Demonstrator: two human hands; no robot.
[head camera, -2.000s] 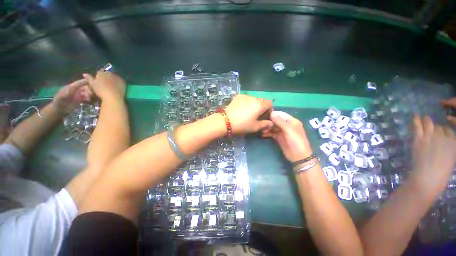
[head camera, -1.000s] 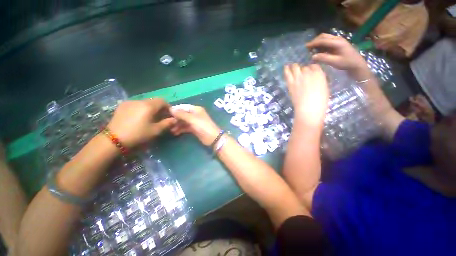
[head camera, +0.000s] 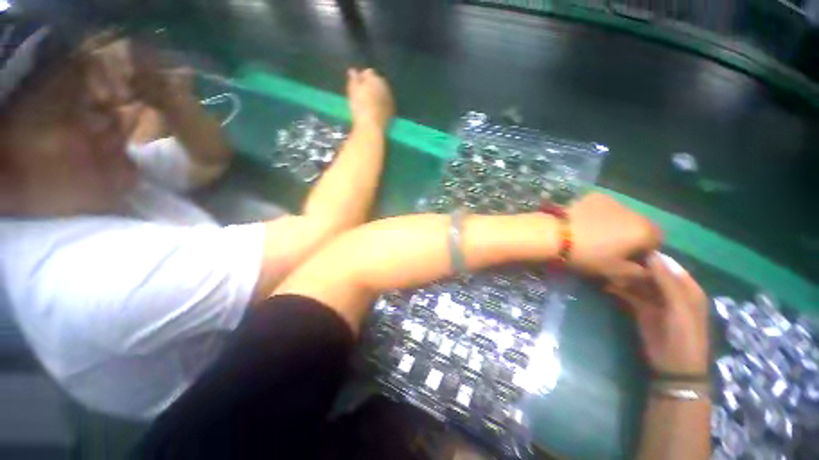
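The picture is blurred. My left hand (head camera: 612, 235), with a red bead bracelet, reaches over the right edge of a clear blister tray (head camera: 507, 144). The tray holds rows of dark units with bright silver centres. My right hand (head camera: 675, 310), with bracelets, meets my left hand fingertip to fingertip beside the tray. A small white shape (head camera: 666, 264) shows at my right fingertips; I cannot tell if it is a finger cot or a casing. Anything between the fingers is hidden. My left forearm covers the middle of the tray.
A pile of white-and-clear casings (head camera: 763, 368) lies right of my right hand. A left neighbour in a white shirt (head camera: 135, 310) reaches to the green strip (head camera: 418, 137), beside a pile of clear pieces (head camera: 310, 145). A stray part (head camera: 684, 162) lies on the dark belt.
The view swung right, then back left, bringing the left neighbour into view and losing the right one. My hands stay together, fingertips touching, right of the tray.
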